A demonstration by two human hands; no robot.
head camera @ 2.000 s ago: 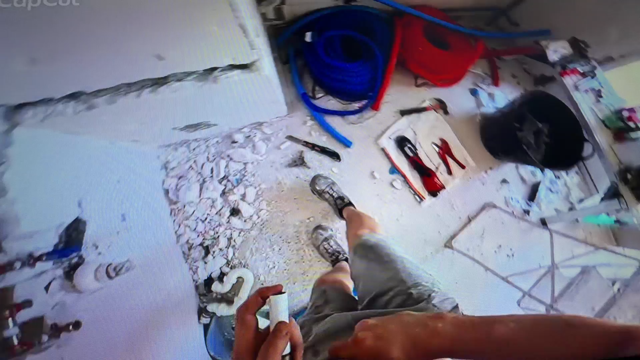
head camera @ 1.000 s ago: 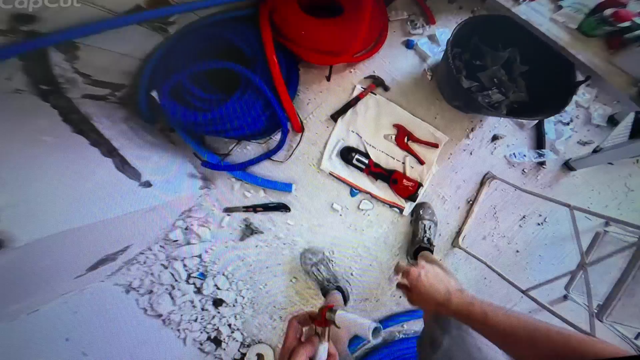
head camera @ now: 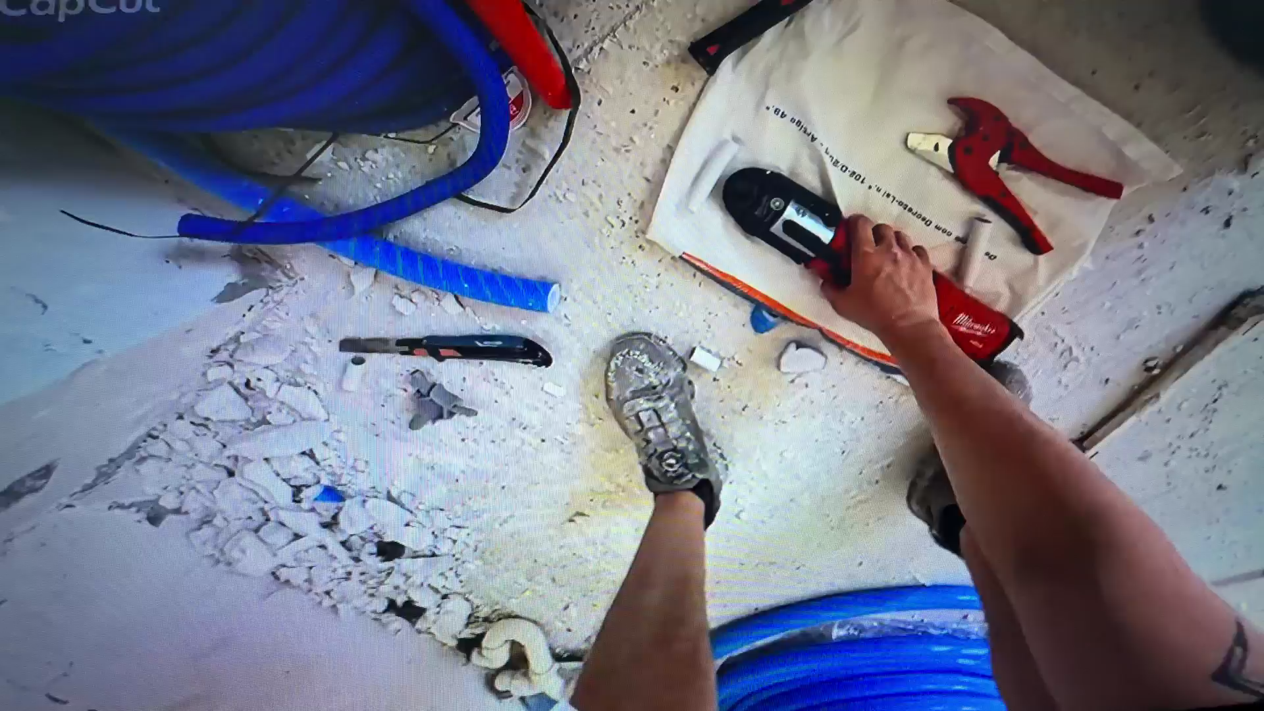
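Note:
My right hand (head camera: 887, 276) is closed around the body of a red and black Milwaukee cordless press tool (head camera: 790, 222), which lies on a white printed cloth or sack (head camera: 849, 128) on the floor. Red-handled pipe cutters (head camera: 1002, 163) rest on the same cloth, farther right, with a short pale tube piece (head camera: 976, 249) between them and the tool. A black and red handle (head camera: 746, 35) lies across the cloth's top left corner. My left hand is out of view.
A blue corrugated pipe coil (head camera: 247, 69) lies at upper left, another blue coil (head camera: 859, 662) at the bottom. A utility knife (head camera: 449, 349) and plaster rubble (head camera: 296, 484) lie left of my shoe (head camera: 657, 415). A metal frame bar (head camera: 1170, 370) is at right.
My right hand has reached the press tool and taken hold of it. My left hand, which held a white pipe with a red fitting one second ago, has left the view. The view is closer to the floor.

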